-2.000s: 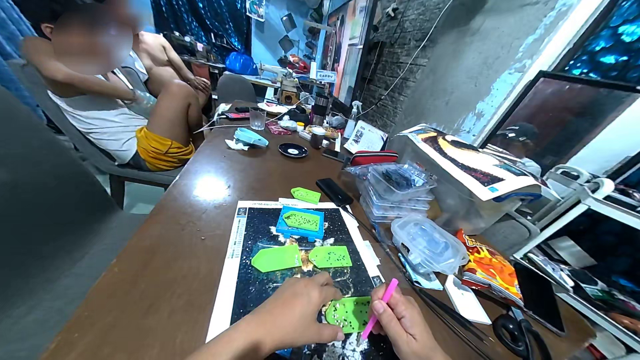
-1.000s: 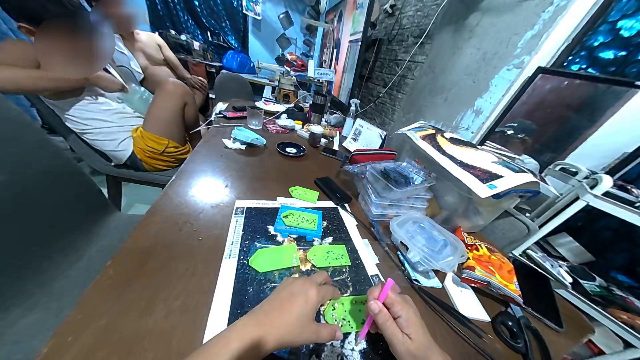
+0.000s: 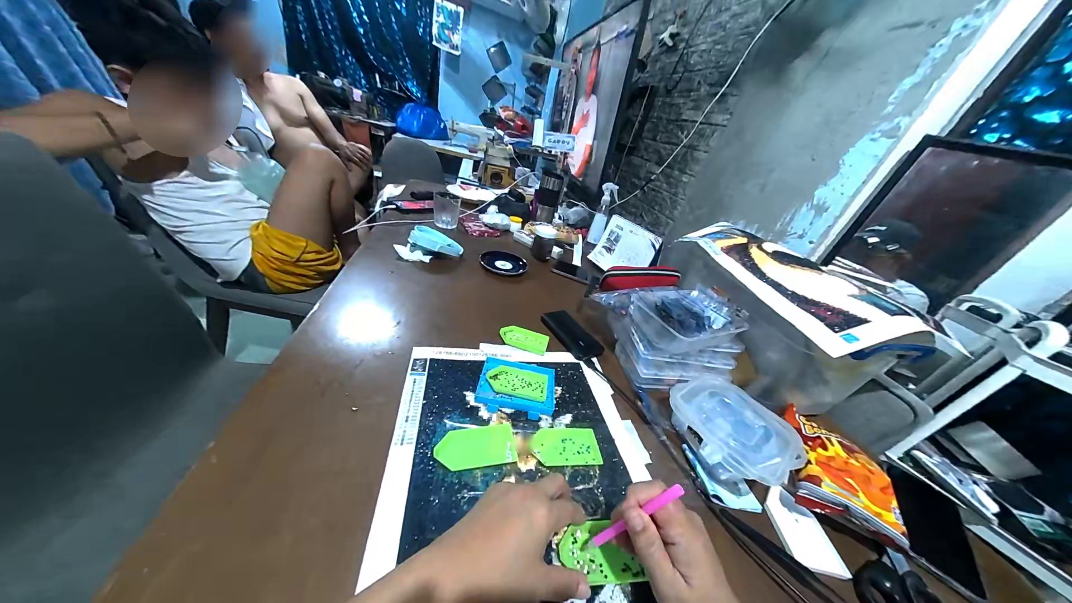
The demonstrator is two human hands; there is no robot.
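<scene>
My right hand (image 3: 674, 544) grips a pink pen-shaped applicator (image 3: 641, 513), its tip over a green plastic tray (image 3: 605, 563) dotted with small dark beads. My left hand (image 3: 511, 536) rests beside that tray, fingers and thumb around its left end; whether it grips the tray is unclear. Beneath lies a dark diamond-painting canvas (image 3: 444, 486) with a white border. On it sit a green tray with few visible beads (image 3: 477, 448), another with dark beads (image 3: 568, 446), and a blue box (image 3: 546, 400) bearing a beaded green tray (image 3: 519, 383). One more green tray (image 3: 525, 339) lies at the canvas's top edge.
Right of the canvas are a black power bank (image 3: 572, 335) with a cable, stacked clear plastic boxes (image 3: 678, 347), a clear lidded container (image 3: 737, 427) and an orange snack bag (image 3: 850, 477). A black saucer (image 3: 503, 263) stands farther back. Two people sit at the left.
The pink applicator's tip has moved from the canvas below the green tray up over the tray. The nearer seated person has leaned back and raised an arm.
</scene>
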